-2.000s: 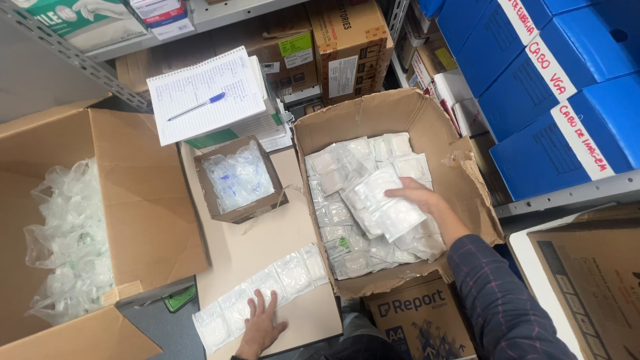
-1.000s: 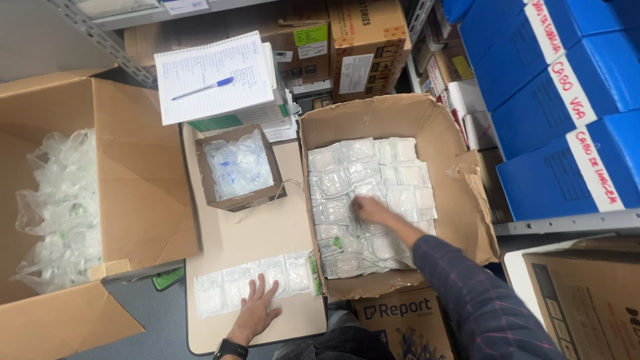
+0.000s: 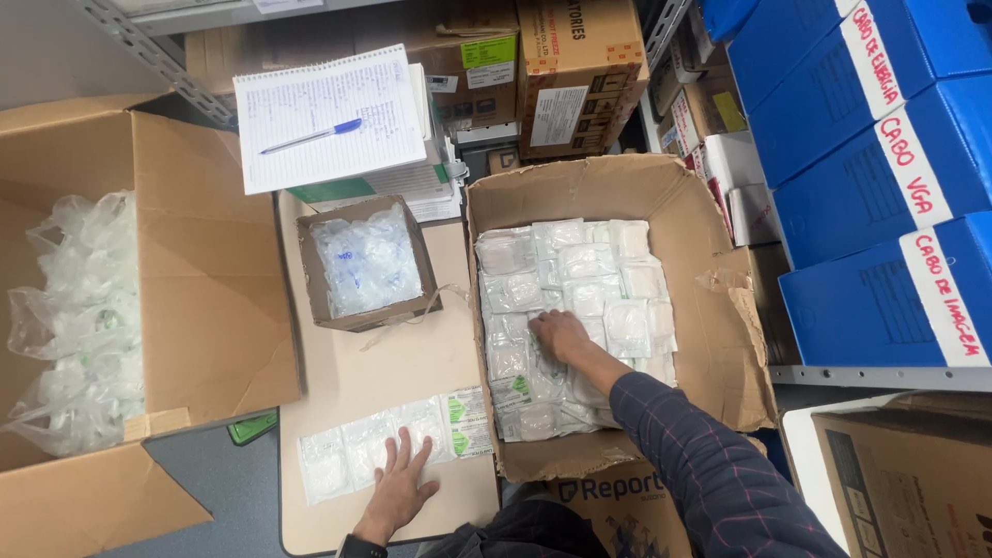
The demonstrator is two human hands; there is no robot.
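Note:
My left hand (image 3: 401, 482), fingers spread, rests on a strip of joined clear-wrapped packets (image 3: 325, 467) that lies on the beige table (image 3: 387, 361). The strip's right end shows green and white print, beside the open cardboard box (image 3: 659, 190). Inside that box, my right hand (image 3: 559, 335) reaches down among many white sealed packets (image 3: 589, 262); its fingertips are partly hidden, so any grip cannot be made out. Behind the strip stands a small cardboard box (image 3: 425, 273) filled with clear plastic bags (image 3: 364, 256).
At the left is a large cardboard box (image 3: 213, 271) of clear bags (image 3: 85, 310). A spiral notebook (image 3: 329, 116) with a blue pen (image 3: 310, 137) tops a stack at the table's back. Blue file boxes (image 3: 860, 298) stand on metal shelving (image 3: 883, 377) at the right.
Two seconds ago my right hand held packets above the big box; now it is lower, among the packets. My left hand has stayed on the strip, whose right end now shows printed green.

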